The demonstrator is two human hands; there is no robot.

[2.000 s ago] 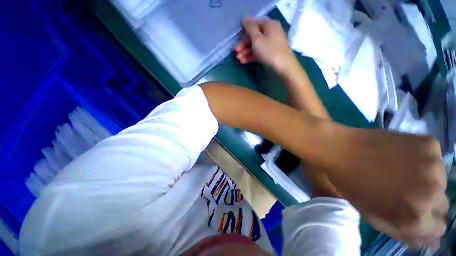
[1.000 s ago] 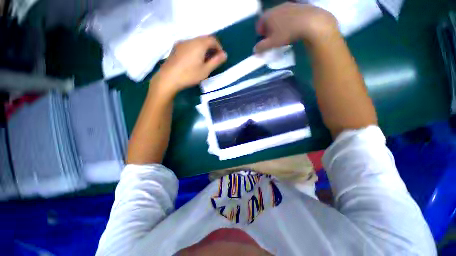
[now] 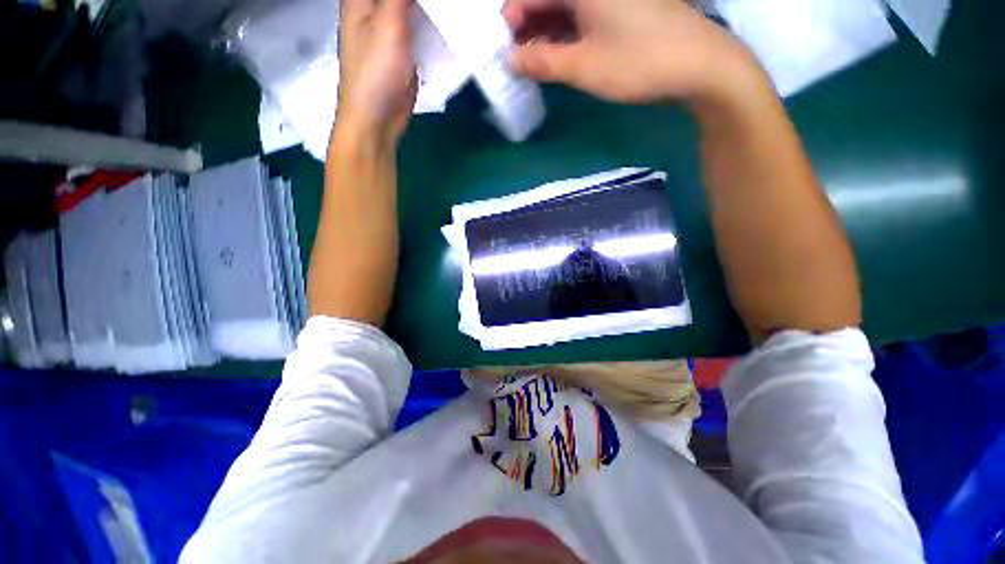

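A glossy black panel [image 3: 573,259] with fine pale text lies on white sheets [image 3: 584,327] in front of me, reflecting a ceiling light. A blurred white strip [image 3: 516,101] is between my hands at the top, beyond the panel. My left hand [image 3: 377,66] is blurred beside the strip's left side, its fingertips cut off by the top edge. My right hand [image 3: 617,50] is at the strip's right side, fingers curled and thumb close to it. I cannot tell whether either hand grips it.
Grey-faced panels [image 3: 121,275] stand in leaning rows at the left, below a pale metal bar [image 3: 99,143]. Loose white sheets [image 3: 298,77] lie at the far left, more [image 3: 810,44] at the far right. Blue plastic [image 3: 66,413] is below the green bench's edge.
From crossed arms two seconds ago, my arms are now apart. Since one second ago, both hands have moved farther away and the white strip has moved up from beside the panel.
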